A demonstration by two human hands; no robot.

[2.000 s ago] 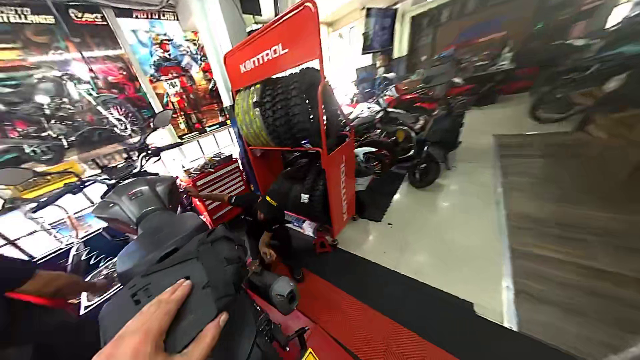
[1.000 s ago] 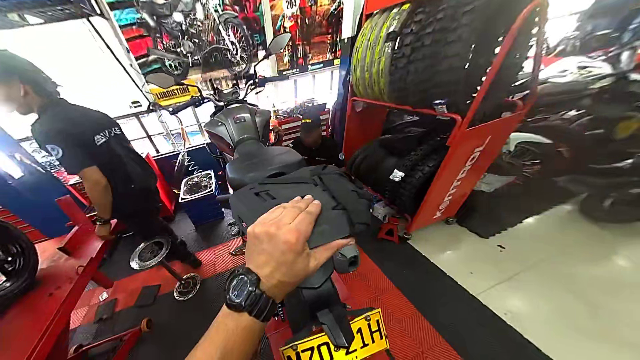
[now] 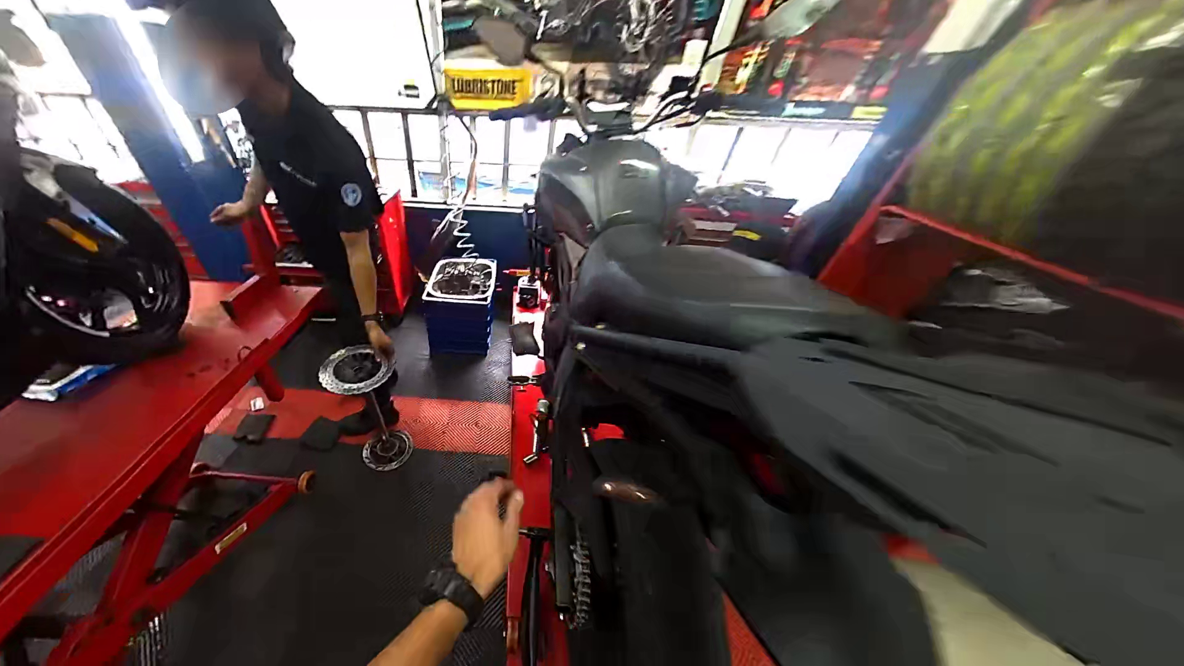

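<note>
My left hand [image 3: 486,532], with a black watch on its wrist, is beside the rear of a dark motorcycle [image 3: 731,296], left of its chain [image 3: 581,578] and rear tyre [image 3: 661,555]. Its fingers are curled; a small dark patch shows at the fingertips, and whether it is a held thing I cannot tell. The hand is apart from the seat [image 3: 684,277] and the black tail part [image 3: 925,435]. Under the motorcycle runs a red lift platform [image 3: 530,425] with small metal parts on it. My right hand is not in view.
At the left, a co-worker [image 3: 319,176] stands with one hand at a brake disc [image 3: 356,370]; a smaller disc [image 3: 388,450] is below it. A red lift table [image 3: 185,370] bears a wheel [image 3: 102,268]. A blue crate [image 3: 460,310] stands behind; a red tyre rack [image 3: 865,240] is at the right.
My left hand has left the black tail part and is now low at the motorcycle's left side. The co-worker's arm now reaches down to the brake disc. The view has shifted left and closer.
</note>
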